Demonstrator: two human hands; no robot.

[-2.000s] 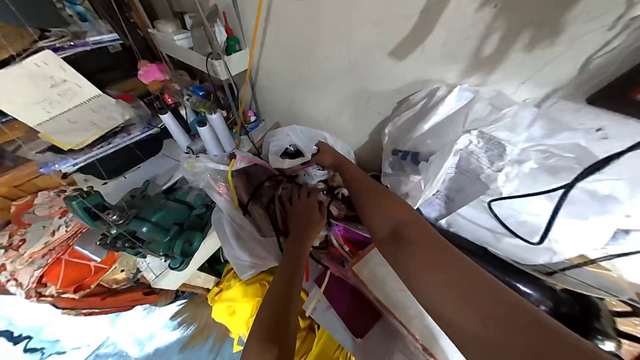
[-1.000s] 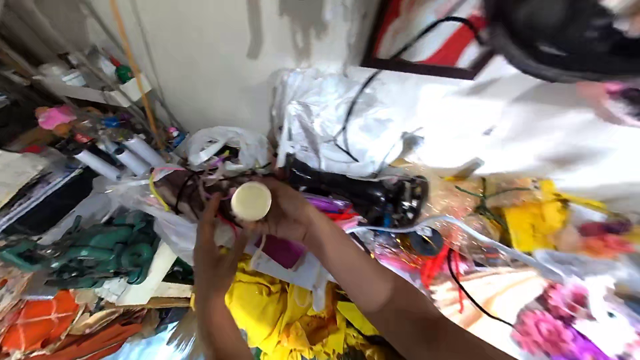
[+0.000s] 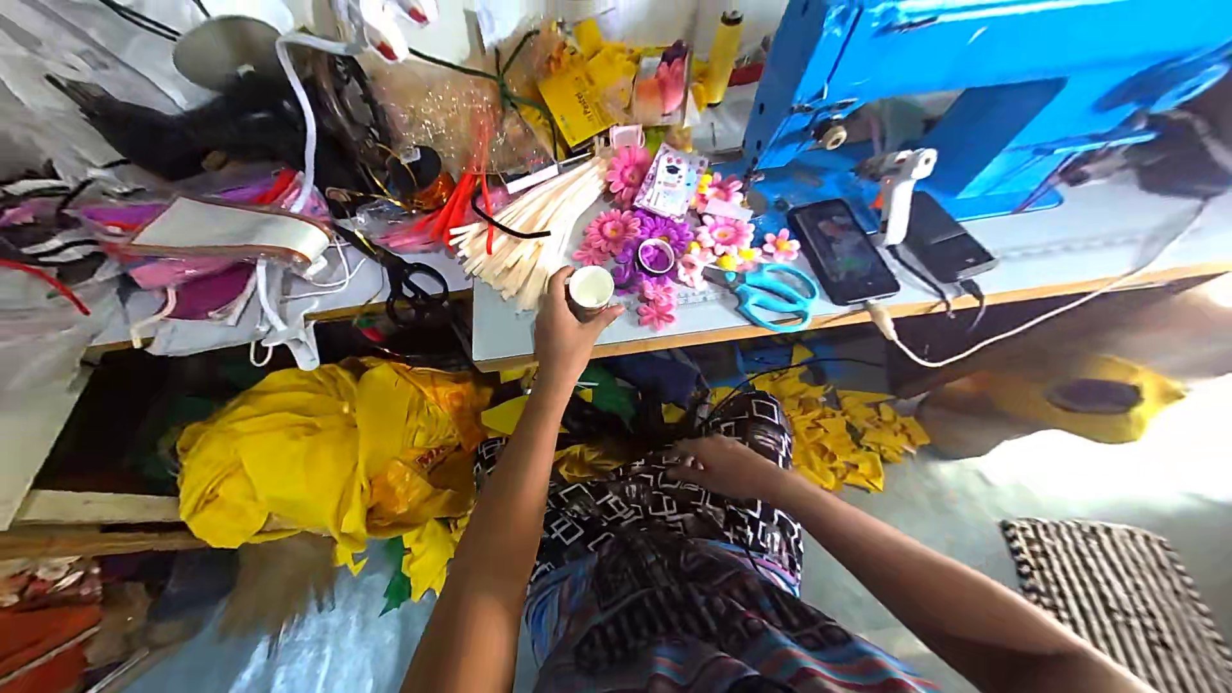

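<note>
My left hand [image 3: 568, 325] holds a small paper cup [image 3: 590, 289], its pale open end facing up, at the front edge of the table [image 3: 520, 332]. Just behind it lies a fan of cream-coloured strips [image 3: 525, 236]. Right of the cup are pink and purple artificial flowers [image 3: 664, 231] with a small round container [image 3: 655, 256] among them, then blue-handled scissors [image 3: 776, 296]. My right hand [image 3: 727, 469] rests low over my patterned clothing near the lap, with its fingers curled; whether anything is in it cannot be told.
A blue sewing machine [image 3: 924, 106] stands at the back right, behind a smartphone [image 3: 843, 252] and a black device [image 3: 938, 236] with cables. Black-handled scissors [image 3: 416, 289] lie left. Yellow cloth [image 3: 318, 452] bulges below the table's left part, and yellow scraps [image 3: 837, 433] lie lower right.
The view has swung far to the right. Both hands were at the plastic bags, then close together around the cup. Now only my left hand has the cup; my right hand has moved down to my lap.
</note>
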